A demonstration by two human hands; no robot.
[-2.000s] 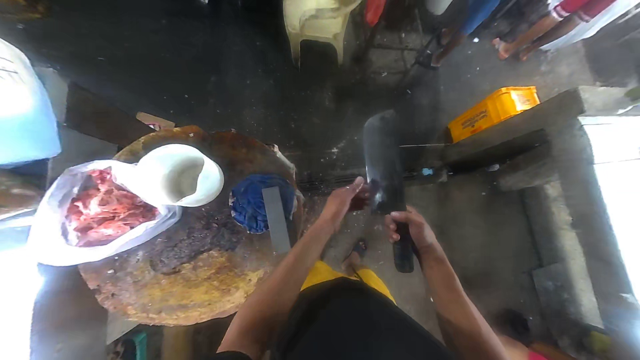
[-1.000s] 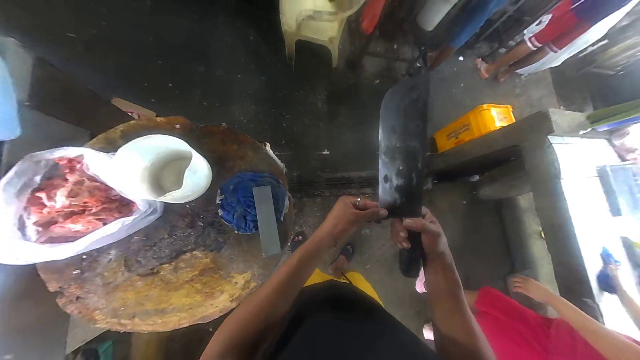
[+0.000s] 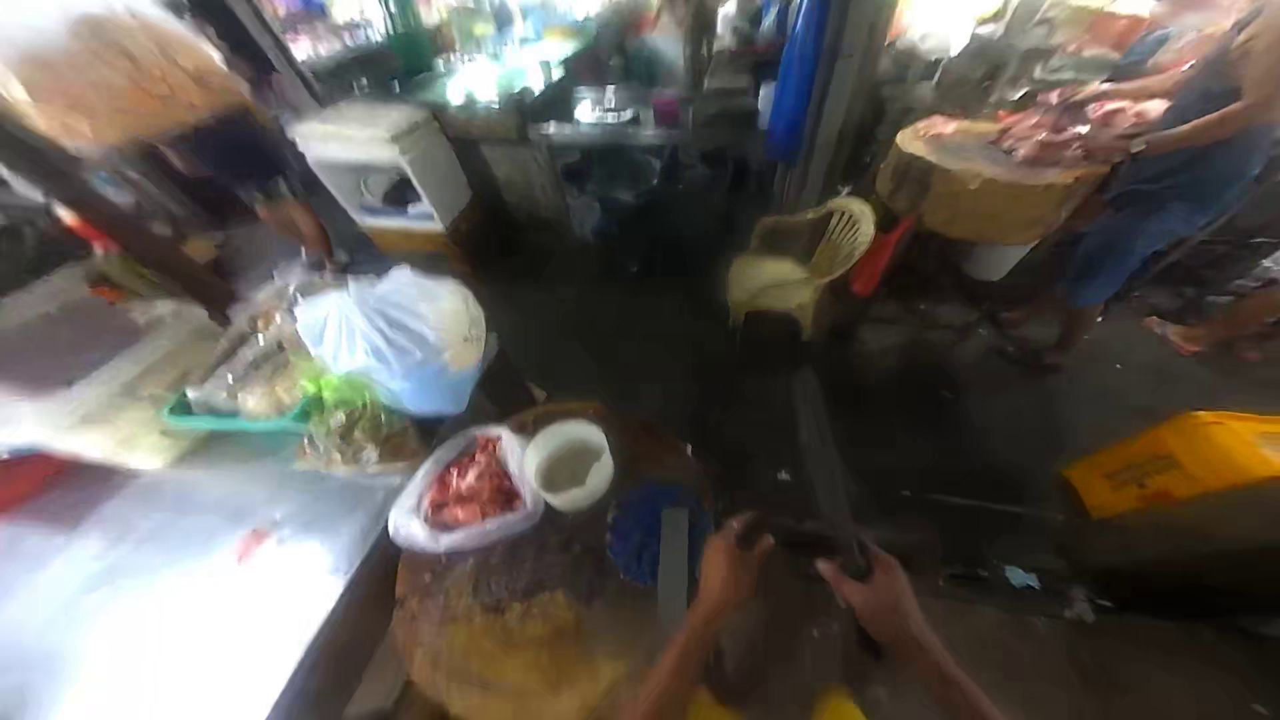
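My right hand point(image 3: 885, 600) is closed around the handle of a large cleaver point(image 3: 825, 460), whose blade points up and away and shows nearly edge-on. To its left is my left hand point(image 3: 732, 568), fingers curled, beside the rim of a round wooden chopping block point(image 3: 530, 630); blur and a dark shape between the hands hide whether it holds anything. A flat grey bar point(image 3: 673, 575) lies over a blue bundle point(image 3: 632, 535) on the block, close to my left hand. Farther left stand a white plastic container point(image 3: 570, 465) and a white plastic bag of cut red meat point(image 3: 475, 485).
A pale table point(image 3: 210, 570) is left of the block, with a bulging plastic bag point(image 3: 395, 335) behind. Ahead is a cream plastic chair point(image 3: 785, 275). A yellow crate point(image 3: 1180, 460) is at right. Beyond, a person point(image 3: 1180, 180) handles meat at another block point(image 3: 990, 195).
The view has tilted up strongly. The cleaver has turned from showing its broad face to nearly edge-on. My left hand, earlier against the cleaver near its handle, is now apart from the blade.
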